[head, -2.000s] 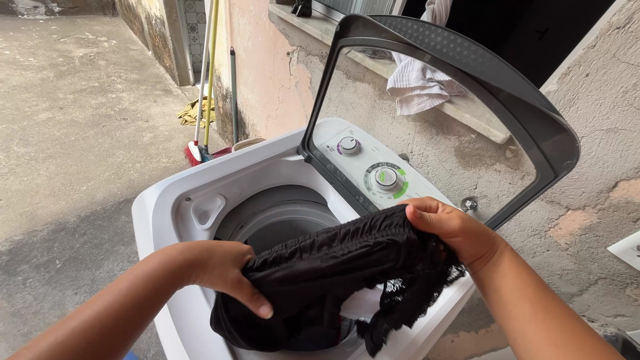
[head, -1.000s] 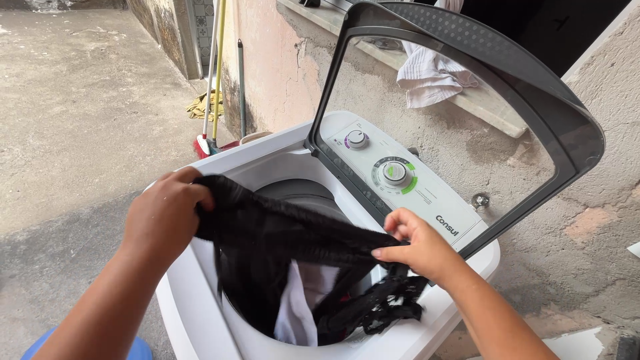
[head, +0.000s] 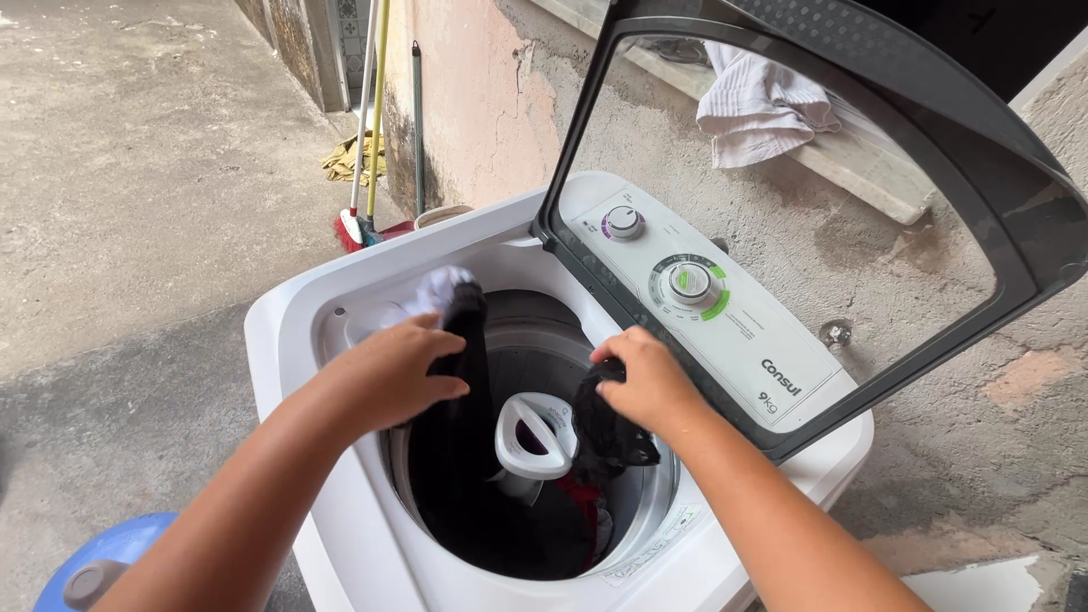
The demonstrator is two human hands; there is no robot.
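A white Consul top-loading washing machine (head: 289,323) stands below me with its clear, dark-framed lid (head: 586,110) raised. Black fabric (head: 467,365) hangs into the drum on the left, next to white cloth (head: 442,285) at the rim. My left hand (head: 399,370) is over that fabric, fingers apart; I cannot tell whether it touches. My right hand (head: 646,378) pinches black lace-like fabric (head: 608,429) at the drum's right side. Between them rises the white agitator (head: 531,438). Lower in the drum lie dark clothes and a red piece (head: 582,493).
A rough wall and a ledge with a white striped cloth (head: 765,106) are behind the lid. Brooms (head: 364,144), yellow cloth (head: 340,161) and a green pole (head: 417,127) stand back left. A blue container (head: 110,552) is at the lower left.
The black garment, stretched between both hands above the machine earlier, now hangs down into the drum. My left hand's fingers have spread, and the agitator has come into sight.
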